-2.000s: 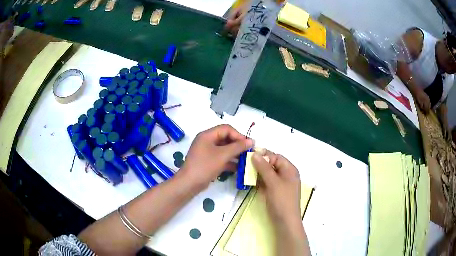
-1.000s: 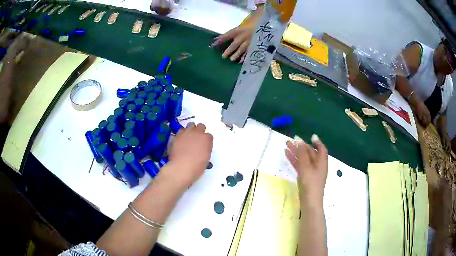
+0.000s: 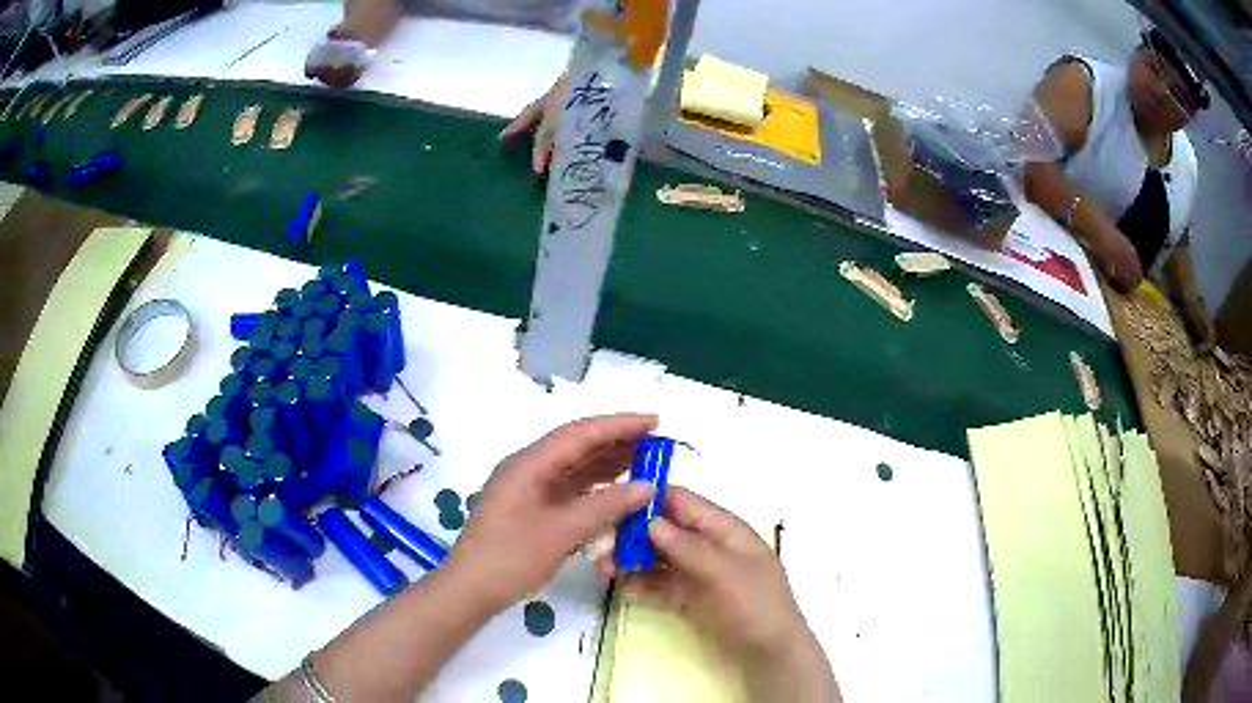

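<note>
A blue cylinder [image 3: 641, 505] is held nearly upright between both hands, in front of me. My left hand [image 3: 556, 501] holds it from the left, thumb on its side. My right hand [image 3: 714, 556] holds its lower part from the right. A short dark wire shows at its top end. A yellow sheet [image 3: 666, 659] lies below the hands, partly hidden by them. A pile of blue cylinders with dark green end discs [image 3: 295, 398] stands at the left on the white surface. Loose dark discs [image 3: 538, 618] lie between pile and hands.
A tape roll [image 3: 155, 342] lies left of the pile. Stacked yellow sheets [image 3: 1050, 549] lie at right, others [image 3: 62, 343] at far left. A grey metal upright [image 3: 577, 234] stands beyond my hands. Tan pieces [image 3: 876, 290] lie on the green belt [image 3: 453, 234]. A person [image 3: 1119, 151] sits at upper right.
A second ago my hands were apart, the left at the pile and the right empty; now they meet around one blue cylinder. The blue piece on the belt near my right hand is gone from there.
</note>
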